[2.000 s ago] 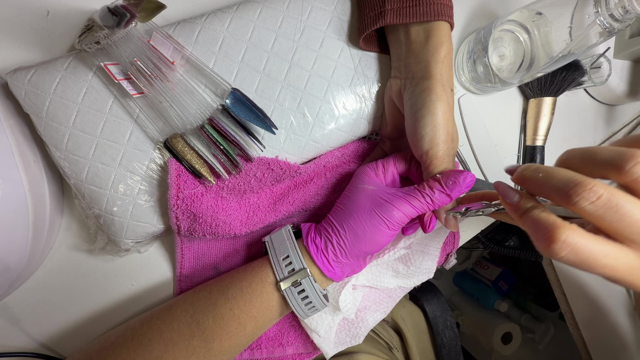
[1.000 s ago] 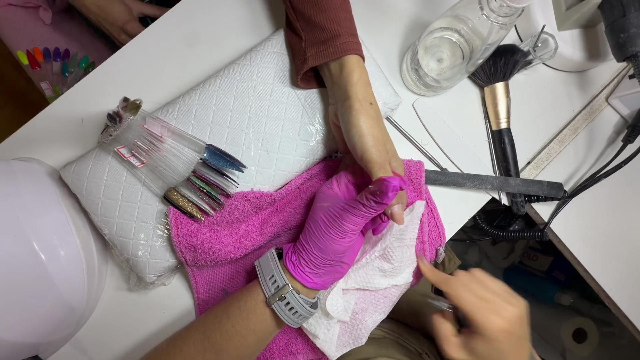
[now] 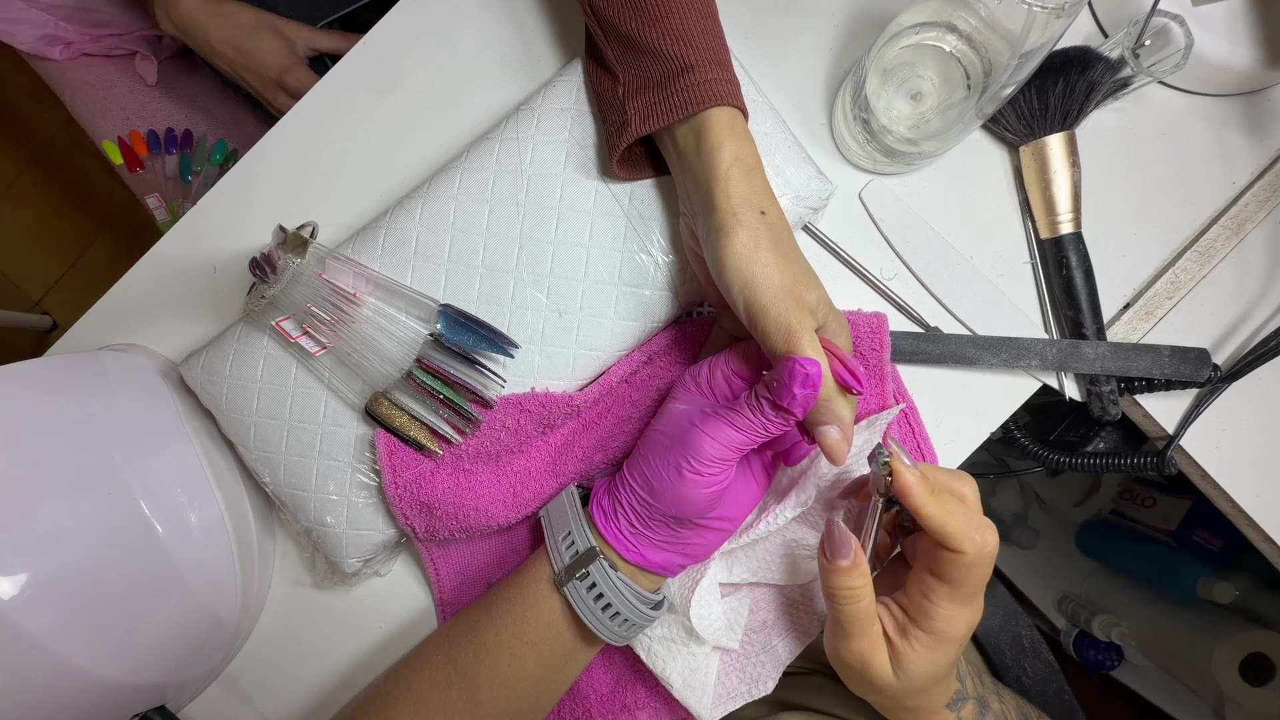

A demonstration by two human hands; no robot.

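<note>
My left hand (image 3: 690, 455), in a pink glove with a grey-strapped watch at its wrist, grips the fingers of another person's hand (image 3: 755, 250). That hand comes from a ribbed red-brown sleeve and lies over a white quilted cushion (image 3: 540, 240) and a pink towel (image 3: 480, 470). My bare right hand (image 3: 910, 570) holds a small metal tool, apparently cuticle nippers (image 3: 877, 500), near the other person's thumb. Beneath both my hands a white paper towel (image 3: 740, 600) is spread. The tool's lower part is hidden by my fingers.
Nail swatch sticks (image 3: 370, 340) lie on the cushion. A white rounded device (image 3: 120, 530) stands left. At right are a glass bottle (image 3: 920, 90), a black brush (image 3: 1065, 210) and a dark nail file (image 3: 1050, 355). Another person's hand (image 3: 255, 50) is at the upper left.
My right hand has come up from the lower right to beside the other person's thumb. My left hand keeps its hold on their fingers. The view has shifted.
</note>
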